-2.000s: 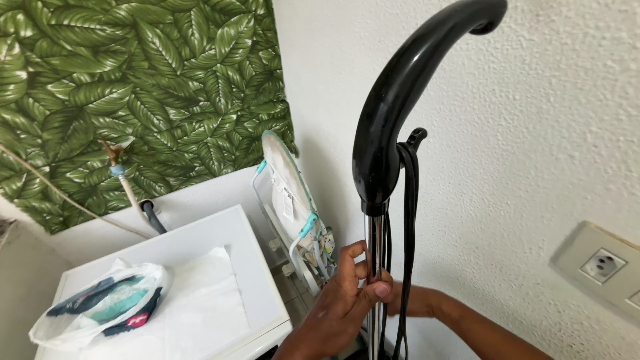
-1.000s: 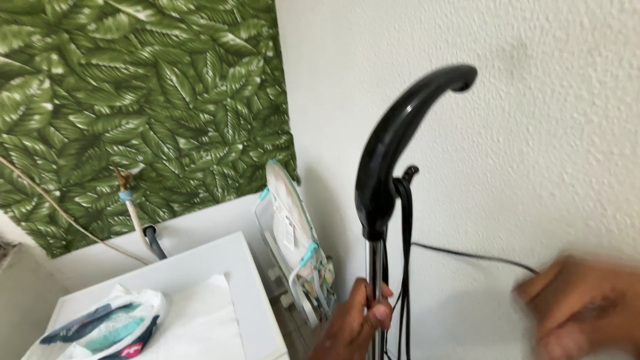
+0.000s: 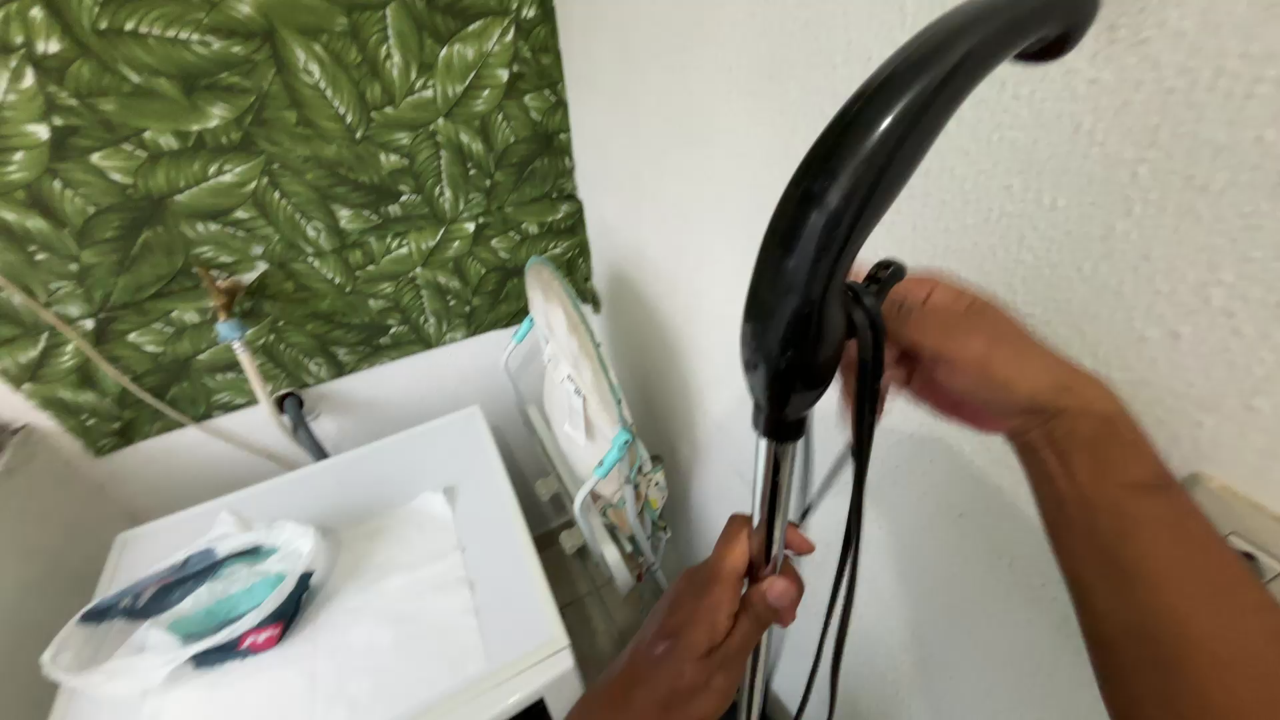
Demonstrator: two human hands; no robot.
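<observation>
A curved black plastic handle (image 3: 830, 210) tops a chrome metal pole (image 3: 775, 490) in the head view. My left hand (image 3: 735, 610) is closed around the pole below the handle. Black cord (image 3: 858, 500) loops over the hook (image 3: 884, 275) on the handle's right side and hangs down beside the pole. At that hook is my right hand (image 3: 960, 350), blurred, its fingertips partly hidden behind the handle and cord; whether it grips the cord cannot be told. The pole's lower end is out of view.
To the left is a white appliance top (image 3: 520, 600) bearing a white cloth (image 3: 400, 590) and a plastic package (image 3: 220, 610). A folded frame with turquoise joints (image 3: 590, 430) leans by the wall. A faucet with pipe (image 3: 240, 350) and a wall outlet (image 3: 1245, 545) flank the area.
My right hand went from behind the pole out to the right, with cord stretched toward it, and is now up at the hook. My left hand has stayed on the pole.
</observation>
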